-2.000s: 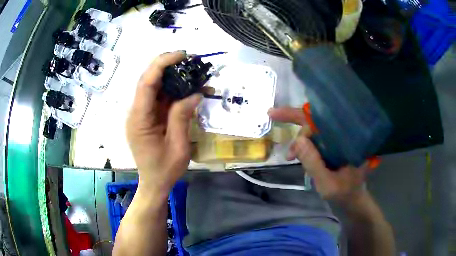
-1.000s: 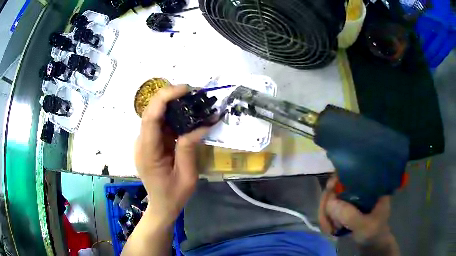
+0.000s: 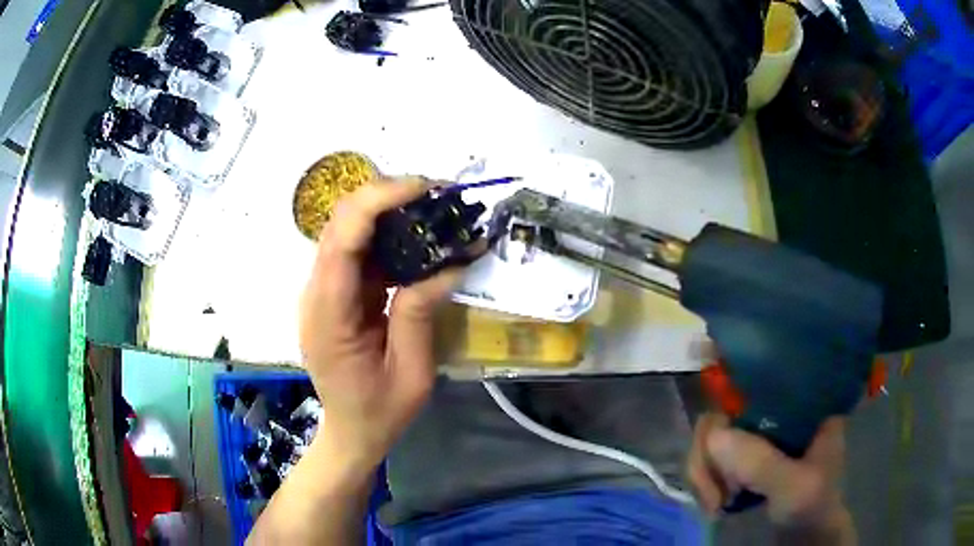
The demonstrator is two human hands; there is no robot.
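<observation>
My left hand (image 3: 368, 288) holds a black component (image 3: 420, 237) with a dark blue lead wire sticking out to the right. The component overlaps the left edge of a square white cover (image 3: 566, 286). The cover rests by a yellow-brown holding block (image 3: 523, 339). My right hand (image 3: 769, 464) grips the dark teal soldering gun (image 3: 785, 320) by its handle, near the orange-red trigger. The gun's scorched metal barrel points left, and its tip is at the dark contacts in the cover's centre. Whether the tip touches them cannot be told.
A round tin of golden granules (image 3: 329, 192) sits behind my left hand. A black fan (image 3: 619, 64) stands at the back, beside a cream cup (image 3: 776, 59). Soldered assemblies (image 3: 192, 128) lie at left. A loose black component (image 3: 355, 32) is at the back. A blue crate (image 3: 230, 448) is below left.
The gun has come down from the upper right and its tip has swung onto the cover's centre. My left hand with the component has moved slightly right and down. The granule tin is now uncovered.
</observation>
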